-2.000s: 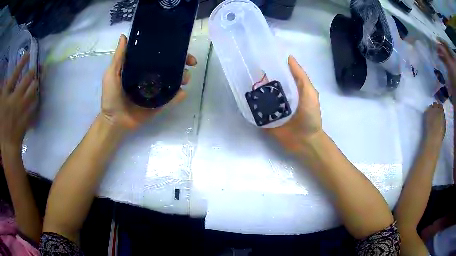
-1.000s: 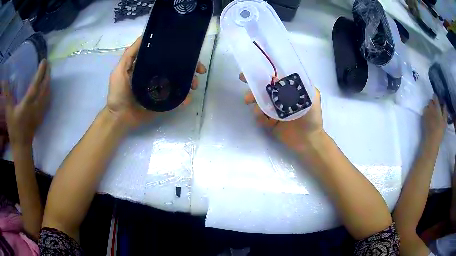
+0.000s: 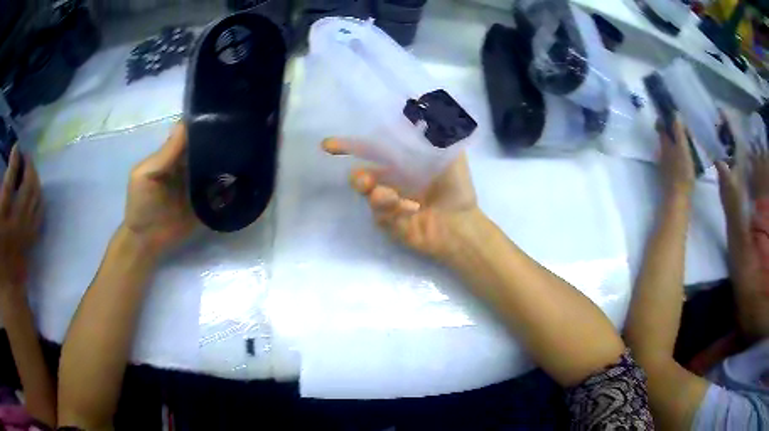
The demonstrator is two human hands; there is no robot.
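My left hand (image 3: 156,198) holds a long oval black cover (image 3: 236,126) upright from its left side, with a round detail near each end. My right hand (image 3: 430,206) holds a translucent housing body (image 3: 362,101) from below. The body is blurred and turned on its side. The square black fan (image 3: 442,118) shows at its right side. The cover and the body are apart. Part of my left hand is hidden behind the cover.
Black and frosted units (image 3: 514,93), one film-wrapped, lie at the upper right. Small black parts (image 3: 160,52) lie at the upper left. A tiny black piece (image 3: 250,346) is near the front edge. Another person's hands (image 3: 677,160) hold a part at right; another hand (image 3: 18,210) is at left.
The body in my right hand has tilted over and its open side no longer faces up. The cover has turned more upright. The whole view has shifted, moving the bench things left.
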